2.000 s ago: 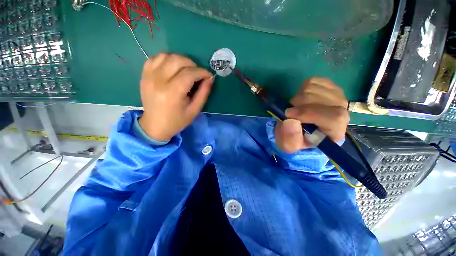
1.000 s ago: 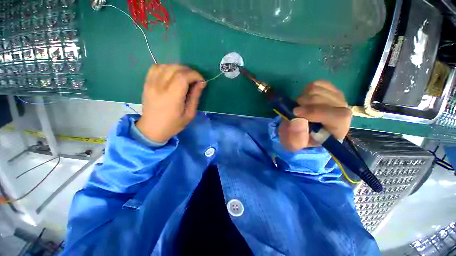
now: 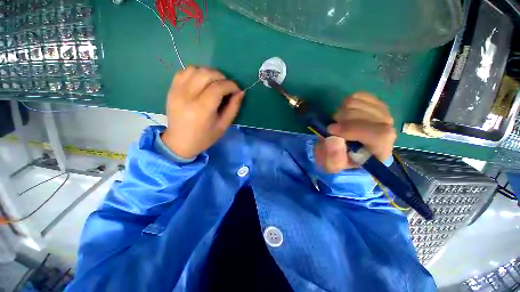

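A white disc (image 3: 279, 65) lies on the green mat with a small dark and metallic component (image 3: 269, 74) on it. My right hand (image 3: 360, 132) holds the dark blue soldering iron (image 3: 393, 181) with its dark tip at the component. My left hand (image 3: 200, 110) pinches thin solder wire (image 3: 174, 43) between thumb and forefinger. The wire's short free end reaches from my fingertips to the component, close to the iron tip. Its other part runs from behind my hand up to a small silvery coil at the top edge. Whether tip and wire touch is too small to tell.
Loose red lead wires (image 3: 181, 11) lie at the top. The translucent hood (image 3: 365, 23) is above the disc. Clear blister trays (image 3: 48, 51) are at left and more are stacked below the bench edge (image 3: 450, 199). A metal tray (image 3: 431, 114) and dark specks are at right.
The iron tip has moved left onto the component. My left hand has moved slightly right, with less wire showing past the fingertips than one second ago. The whole view has shifted slightly.
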